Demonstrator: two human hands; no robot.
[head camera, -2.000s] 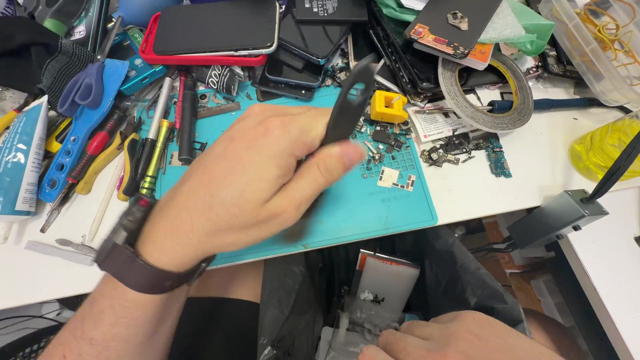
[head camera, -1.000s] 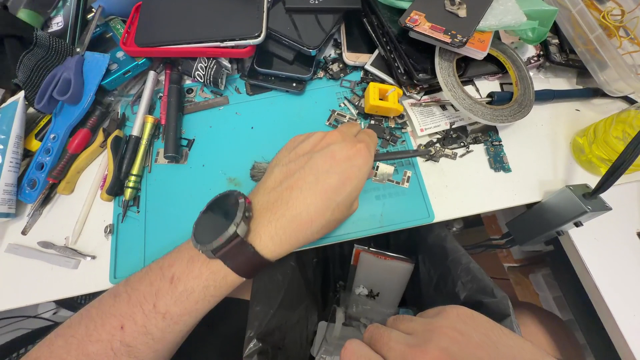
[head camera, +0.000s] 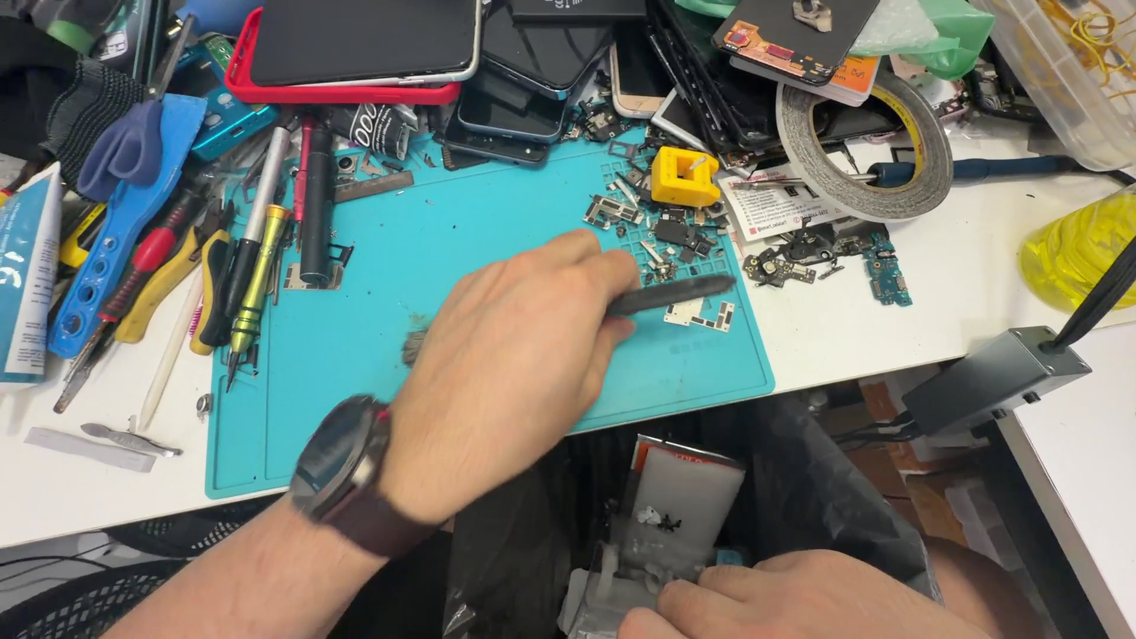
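Note:
My left hand (head camera: 510, 364), with a dark watch (head camera: 342, 461) on its wrist, grips a brush with a black handle (head camera: 674, 293). The brush's grey bristles (head camera: 413, 346) show left of the hand, low over or on the turquoise work mat (head camera: 355, 266). At the bottom edge, my right hand (head camera: 790, 595) has curled fingers beside clear plastic scraps and a pale packet (head camera: 683, 497) in a black plastic bag (head camera: 799, 461). Its grasp is hidden. Small phone parts (head camera: 679, 235) and a yellow plastic block (head camera: 685, 176) lie at the mat's right side.
Pliers (head camera: 164, 288), screwdrivers and blue scissors (head camera: 120, 155) crowd the left. Phones (head camera: 510, 111) and a red case (head camera: 342, 91) are stacked behind. To the right are a tape roll (head camera: 936, 169), circuit boards (head camera: 887, 271), a yellow container (head camera: 1078, 253) and a grey metal box (head camera: 998, 382).
Two seconds ago my left hand held the brush steeply upright; now its handle lies nearly level and points right. Since the middle frame, the bristles have moved left and nearer me. My right hand stays low.

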